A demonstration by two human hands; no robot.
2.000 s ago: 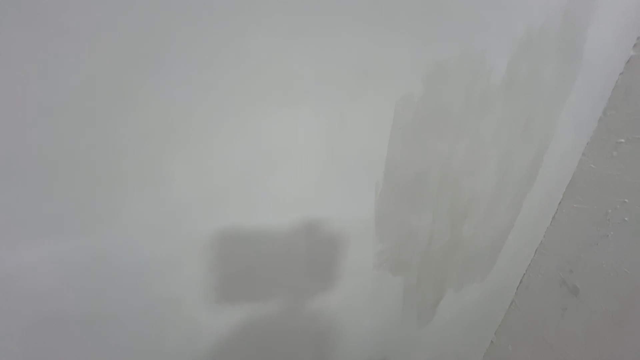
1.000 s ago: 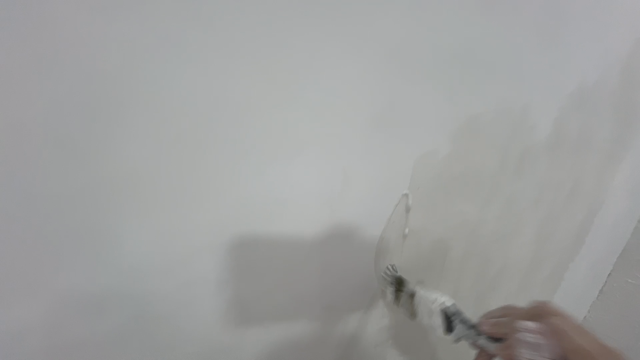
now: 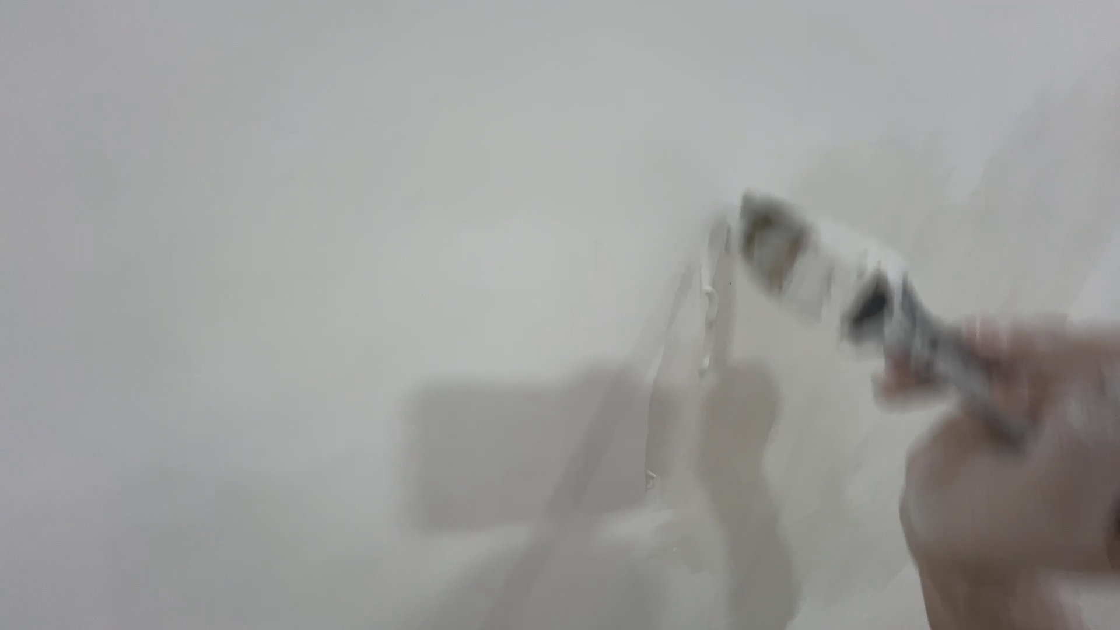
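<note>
A paintbrush [image 3: 840, 271], blurred by motion and smeared with white paint, is gripped in my right hand [image 3: 1015, 455] at the lower right. Its bristle end points to the upper left, over a white wall surface [image 3: 306, 219]. Just left of the bristles, wet paint [image 3: 707, 315] forms raised ridges and a thin streak running down. A darker greyish patch [image 3: 840, 455] of coating lies behind and below the brush. Whether the bristles touch the surface is unclear. My left hand is out of the frame.
Soft shadows [image 3: 525, 455] of a blocky shape and of the arm and brush fall across the lower middle of the surface.
My right hand and the brush, absent two seconds ago, came in at the lower right and have since moved up. Wet paint ridges now show on the surface. The view has shifted.
</note>
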